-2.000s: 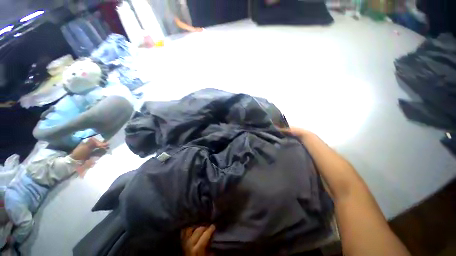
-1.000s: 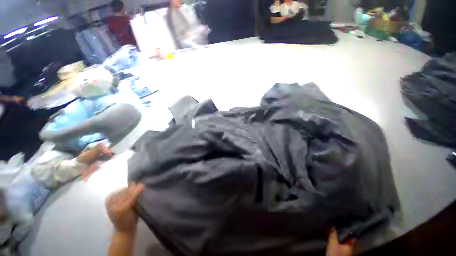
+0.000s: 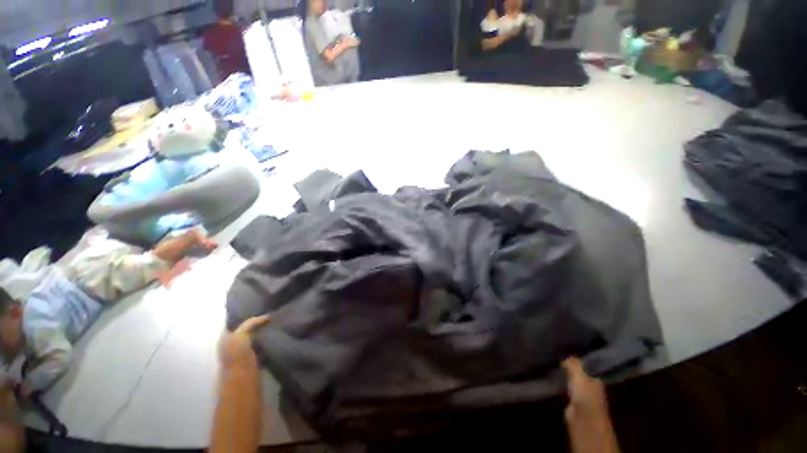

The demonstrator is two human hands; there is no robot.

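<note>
A heap of dark grey garments (image 3: 372, 292) lies spread and crumpled on the white table in front of me. My left hand (image 3: 239, 347) holds the heap's left edge, with the fingertips partly hidden against the cloth. My right hand (image 3: 582, 389) is at the lower right edge of the heap, its fingers on the near rim of the cloth. It is blurred, and I cannot tell whether anything is inside it. A small pale tag shows at the top left of the heap.
The glossy white table (image 3: 380, 124) curves around. A person (image 3: 80, 292) lies on it at the left, beside a grey and light-blue cushion (image 3: 212, 196) with a plush toy (image 3: 184, 131). Another dark garment pile (image 3: 752, 168) is at the right. People stand or sit at the far edge.
The heap has been turned and spread wider. My left hand moved from the near middle to its left edge, and my right hand from the far right side to the near right edge.
</note>
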